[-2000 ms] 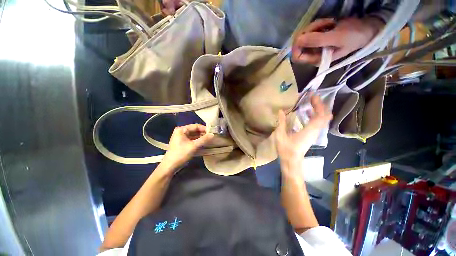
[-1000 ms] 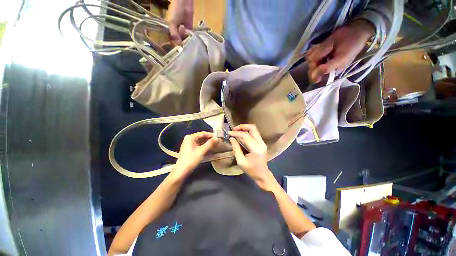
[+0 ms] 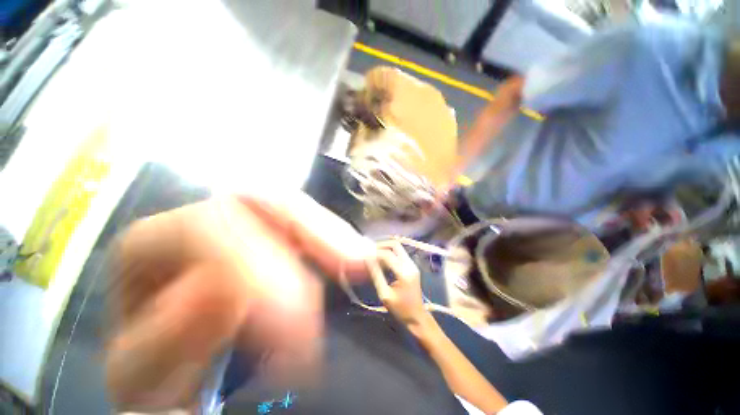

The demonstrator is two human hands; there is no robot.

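A beige handbag [image 3: 552, 263] is open towards the camera right of centre, and its thin strap [image 3: 363, 306] loops out to the left. My right hand [image 3: 399, 284] is at this strap loop with fingers bent; blur hides whether it grips the strap. My left hand [image 3: 219, 292] is large, close to the camera and strongly blurred at the lower left. Its fingers look bent, and I cannot tell whether it holds anything. The small hardware on the bag's edge cannot be made out.
A person in a blue top [image 3: 600, 121] stands at the upper right, beyond the bag. A brown piece [image 3: 414, 117] and a tangle of pale straps [image 3: 389, 182] are behind my right hand. A bright table [image 3: 243, 89] fills the upper left. A yellow floor line [image 3: 430, 74] runs behind.
The view has swung left and up, so the table shows larger. Both hands have left the bag's edge. My left hand has come up close to the camera; my right is at the strap loop.
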